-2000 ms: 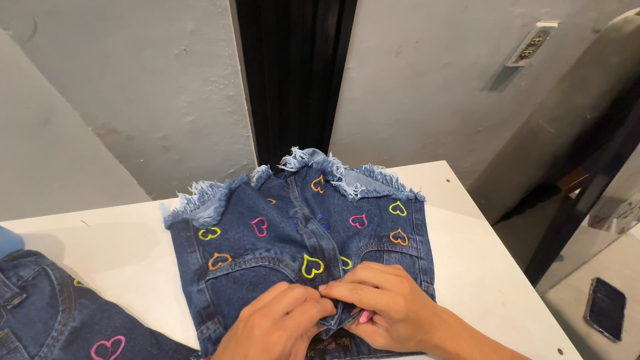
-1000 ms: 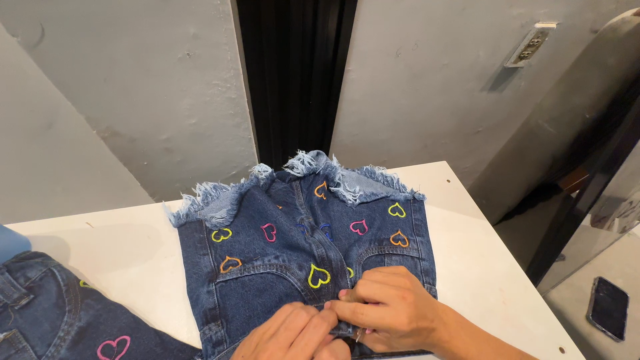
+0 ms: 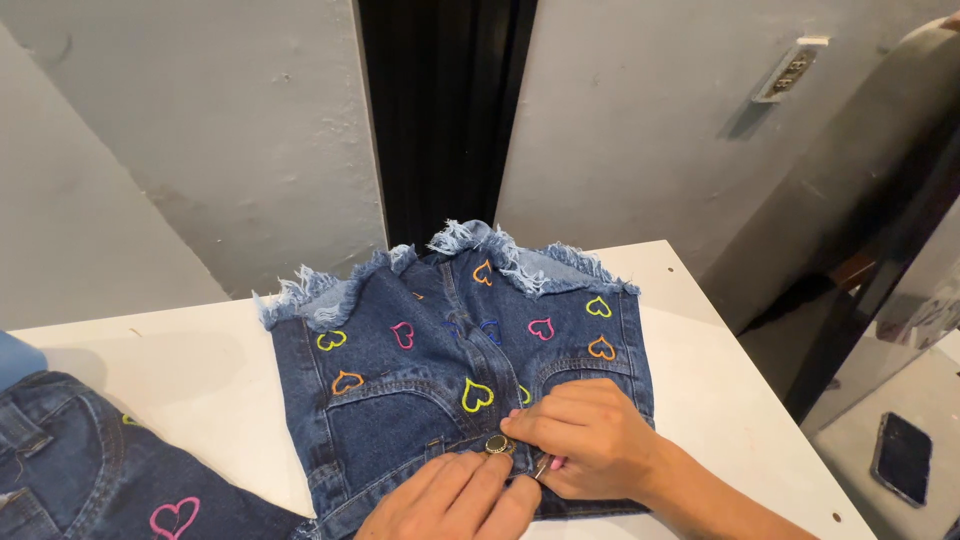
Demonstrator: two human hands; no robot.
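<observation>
Denim shorts [image 3: 420,360] with frayed hems and embroidered hearts lie on a white table, waistband toward me. At the waistband, a dark round button with a metal rim [image 3: 496,444] shows beside my fingertips. My left hand [image 3: 457,499] presses and pinches the waistband just below that button. My right hand [image 3: 592,442] lies over the right side of the waistband, its thumb and forefinger by the button. Under its palm it also holds a small tool with a thin metal shaft [image 3: 541,469] and a pink part; the rest of the tool is hidden.
A second denim garment [image 3: 67,457] with a pink heart lies at the left, beside a light blue object [image 3: 19,361]. Grey walls stand behind the white table [image 3: 720,375]. A dark smartphone [image 3: 903,457] rests on a lower surface at the right, and an outlet [image 3: 791,71] is on the wall.
The button at the waistband, not visible in the earlier frames, now shows between my hands. The thin metal shaft shows more plainly under my right hand.
</observation>
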